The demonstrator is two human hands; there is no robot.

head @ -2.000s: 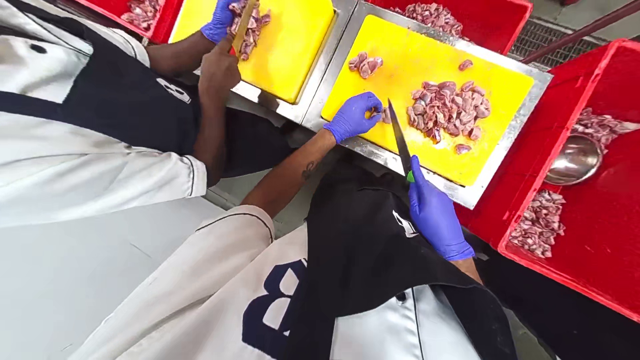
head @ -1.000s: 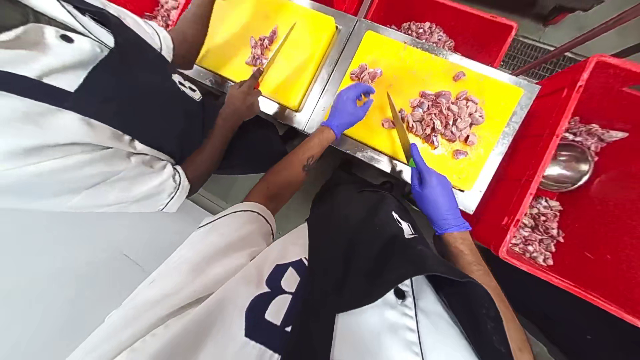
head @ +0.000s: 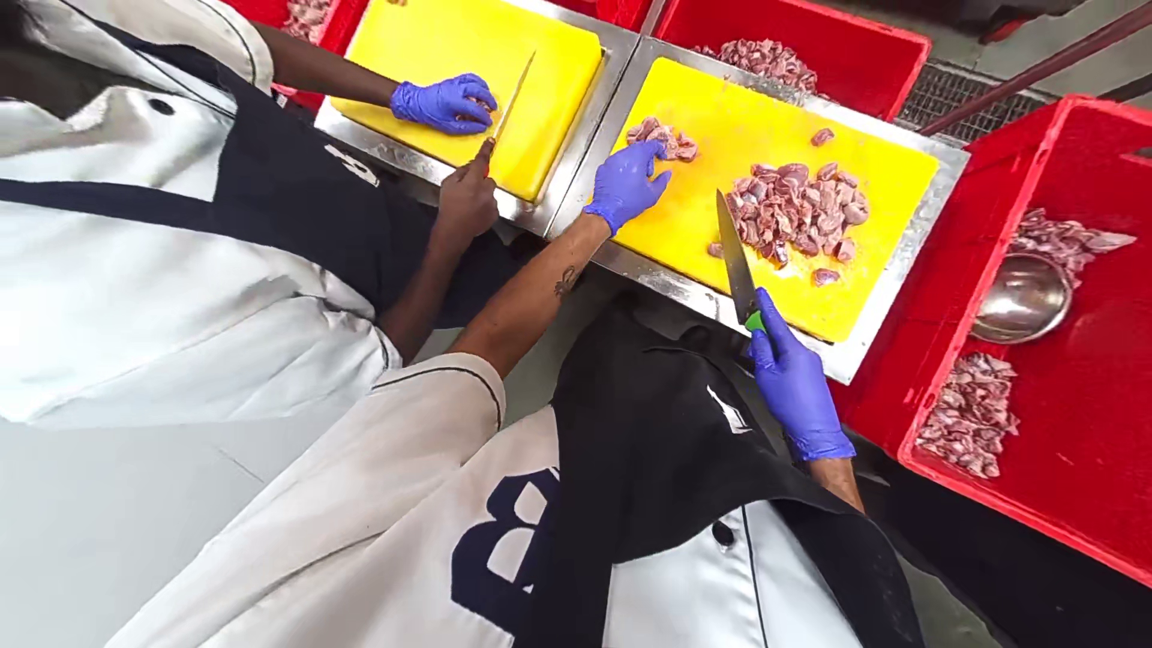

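Note:
My right hand [head: 796, 387], in a purple glove, grips a green-handled kitchen knife [head: 738, 261], its blade lying over the near edge of a yellow cutting board [head: 864, 297]. My left hand [head: 628, 184], gloved alike, touches a small pile of cut meat [head: 666, 139] at the board's left side; whether a piece is between its fingers is hidden. A larger heap of dark pink meat pieces [head: 796, 211], which look like gizzards, lies right of the blade. One piece lies apart beyond the heap [head: 822, 137], others at its near side.
At the left, a co-worker's gloved hand [head: 445, 103] and bare hand [head: 468, 198] with a knife work on a second yellow board [head: 468, 36]. A red crate [head: 981, 270] at right holds meat and a steel bowl [head: 1023, 300]. Another red crate [head: 864, 45] with meat stands behind.
My left hand has moved from beside the blade to the small pile at the left of the board. The meat on the co-worker's board has mostly gone from sight.

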